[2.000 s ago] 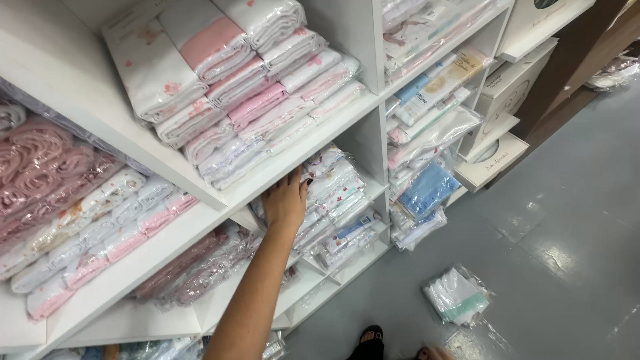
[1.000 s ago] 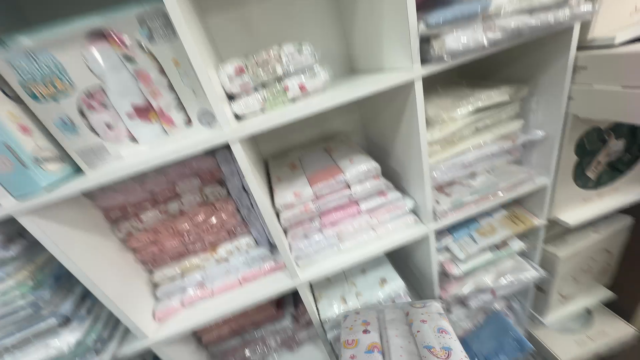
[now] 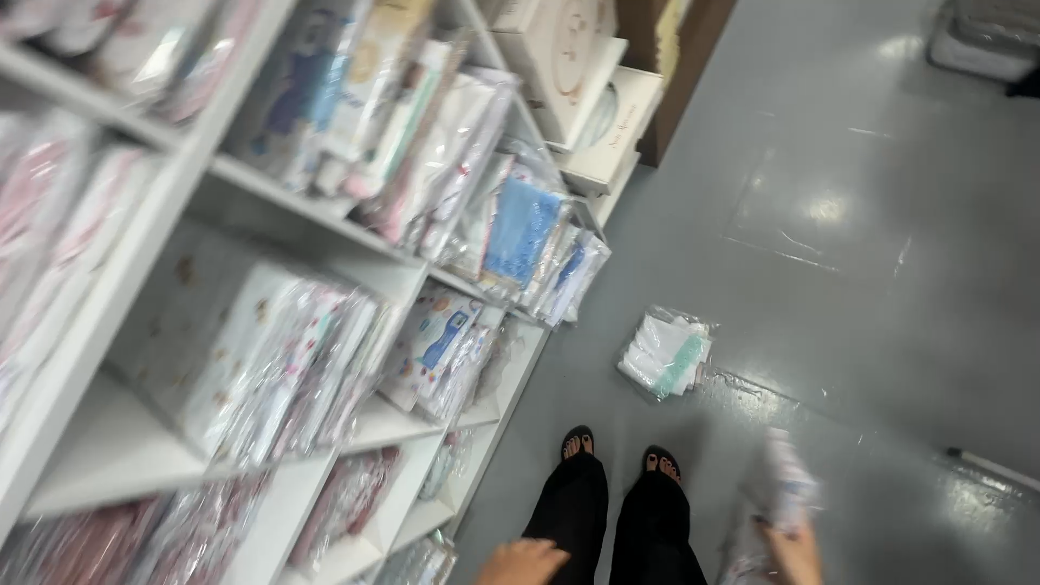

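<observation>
My right hand [image 3: 790, 546] grips a plastic-wrapped folded textile [image 3: 788, 479] at the lower right, above the floor; it is blurred. My left hand [image 3: 522, 562] is at the bottom edge, beside my trouser leg, and seems to touch nothing; its fingers are blurred. On the floor, ahead of my feet, lies a clear plastic package [image 3: 668, 354] with white and mint-green cloth. Left of the hands, a stack of plastic-wrapped printed textiles [image 3: 276, 349] fills a shelf compartment.
A white cubby shelf [image 3: 106, 455] with wrapped textiles takes up the left side. Cream boxes [image 3: 617, 122] are stacked at its far end. A thin white rod [image 3: 995, 469] lies on the grey floor [image 3: 853, 325] at right. My feet in black sandals stand beside the shelf.
The view has swung down from the shelves to the floor. Two seconds ago a hand reached into a lower compartment; now both hands are away from the shelf and the right holds a wrapped textile.
</observation>
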